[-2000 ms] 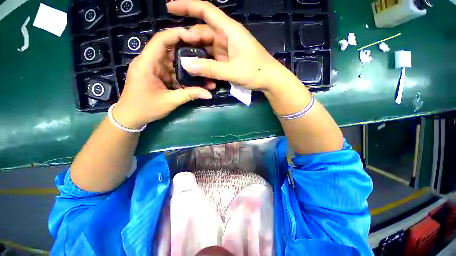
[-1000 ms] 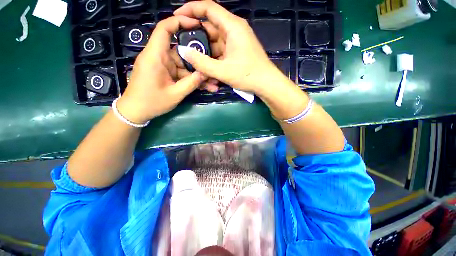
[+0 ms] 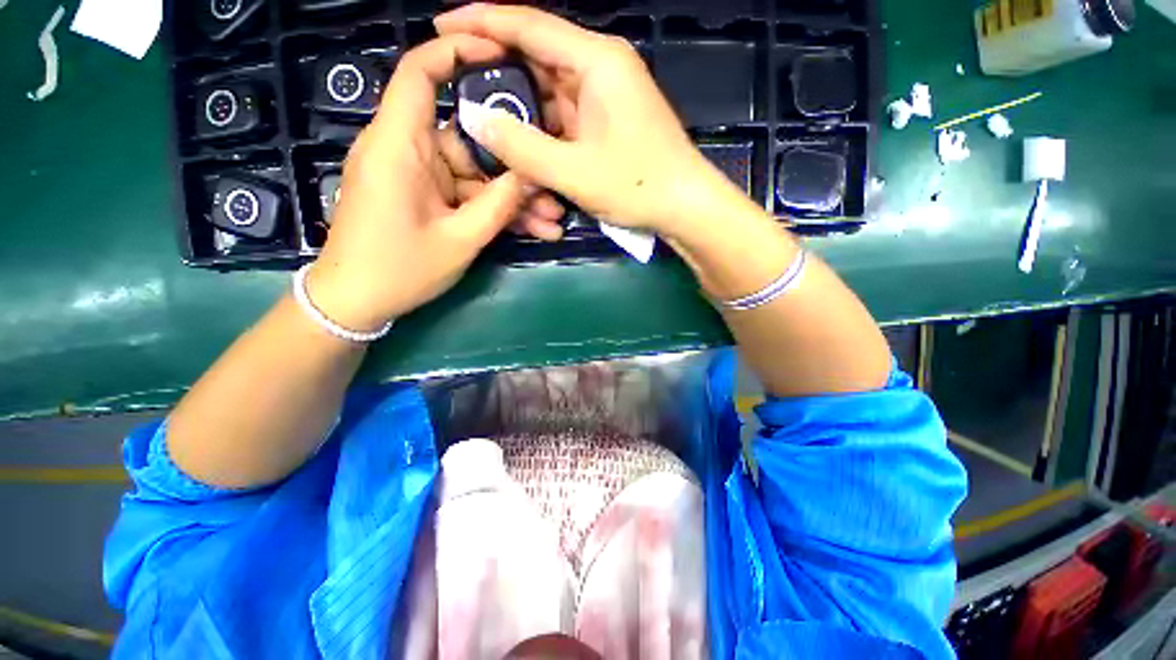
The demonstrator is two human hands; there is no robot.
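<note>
A black smartwatch body (image 3: 493,93) is held above the tray, its back with the pale ring facing up. My left hand (image 3: 402,194) grips it from the left side. My right hand (image 3: 606,129) is around its right side, with the thumb pressing a small white wipe (image 3: 475,119) onto the watch back. A white corner of cloth (image 3: 628,241) sticks out below my right hand; whether it joins the wipe is hidden. The black pocket tray (image 3: 761,129) lies beneath both hands.
Watch bodies (image 3: 241,206) sit in left tray pockets. A white square (image 3: 119,23) and curled strip (image 3: 48,54) lie left. At right are a bottle (image 3: 1038,36), thin yellow stick (image 3: 987,111), white scraps (image 3: 952,146) and a white-headed tool (image 3: 1043,161). Red bins (image 3: 1060,606) stand below.
Two seconds ago the wipe and thumb covered the watch's ring; now part of the ring shows. The watch and both hands have moved slightly up. Since one second ago there is little change.
</note>
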